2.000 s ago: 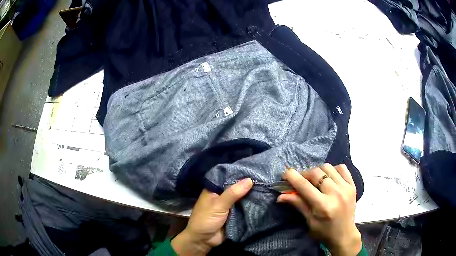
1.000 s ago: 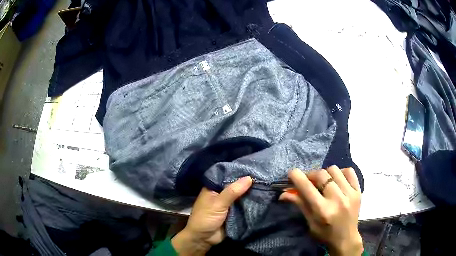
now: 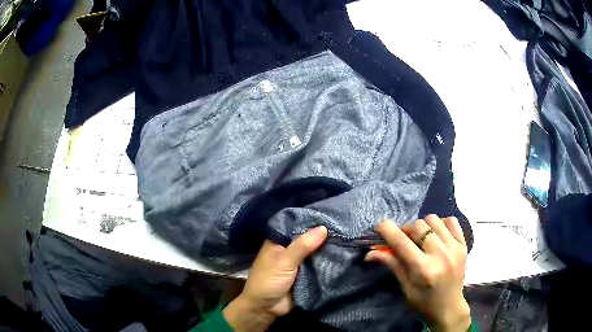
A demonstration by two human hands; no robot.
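A dark denim garment (image 3: pixel 259 149) lies partly turned to its grey inside, with two small white patches on it. My left hand (image 3: pixel 276 275) pinches a stitched seam (image 3: pixel 344 240) near the table's front edge, thumb on top. My right hand (image 3: pixel 425 262), with a ring on one finger, is just right of it at the same seam. It holds a small tool with an orange handle (image 3: pixel 382 248), mostly hidden by the fingers; its tip is hard to make out. A dark curved band (image 3: pixel 250 217) lies beside my left hand.
A white, ink-marked tabletop (image 3: pixel 490 155) with a rounded edge lies under the garment. A smartphone (image 3: pixel 537 165) lies at the right. Dark and grey garments (image 3: pixel 565 123) are heaped at the right edge. Other grey garments (image 3: pixel 91 279) hang below the edge at the left.
The hands keep nearly the same place at the seam. The tool's metal part, visible earlier between the hands, now shows less. The garment has barely moved.
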